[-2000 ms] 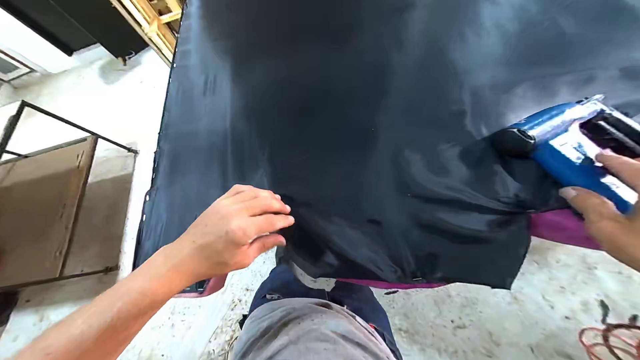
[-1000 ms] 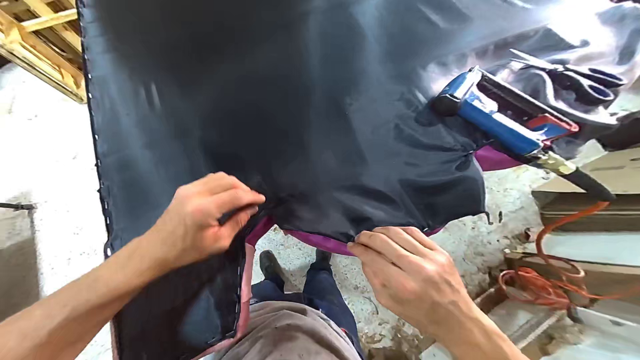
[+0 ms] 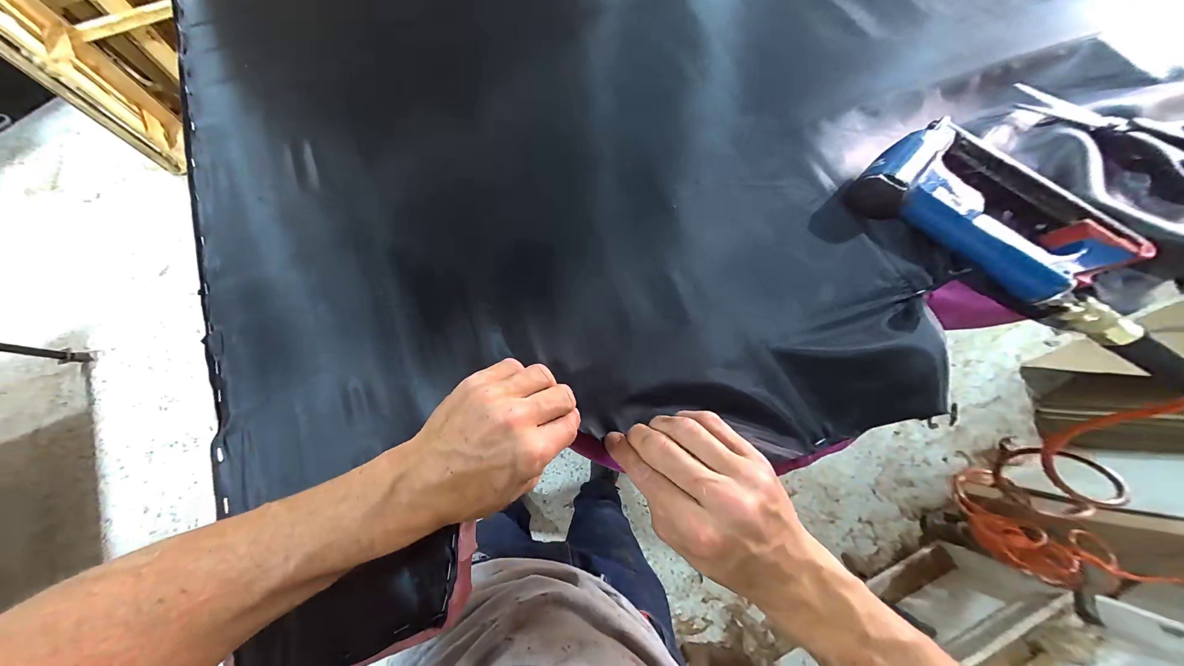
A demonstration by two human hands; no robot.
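Black lining fabric (image 3: 518, 203) spreads over an upholstered piece, with staples along its left edge. Purple fabric (image 3: 971, 305) shows beneath its near edge. My left hand (image 3: 504, 439) pinches the black fabric at that near edge, fingers curled. Just right of it, my right hand (image 3: 708, 490) grips the same edge where purple shows between the hands. A blue pneumatic staple gun (image 3: 990, 222) lies on the fabric at the right, its hose fitting toward the near right. Scissors (image 3: 1119, 139) with black handles lie beyond it.
Wooden framing (image 3: 111, 55) stands at the upper left. An orange coiled air hose (image 3: 1027, 527) hangs at the right by wooden trays or boxes (image 3: 980, 601). A dark metal bar (image 3: 46, 352) juts in at the left. My legs and shoes are below the near edge.
My right hand was on the staple gun two seconds ago; it has let go and moved to the fabric's near edge. It is now closer to my left hand than one second ago.
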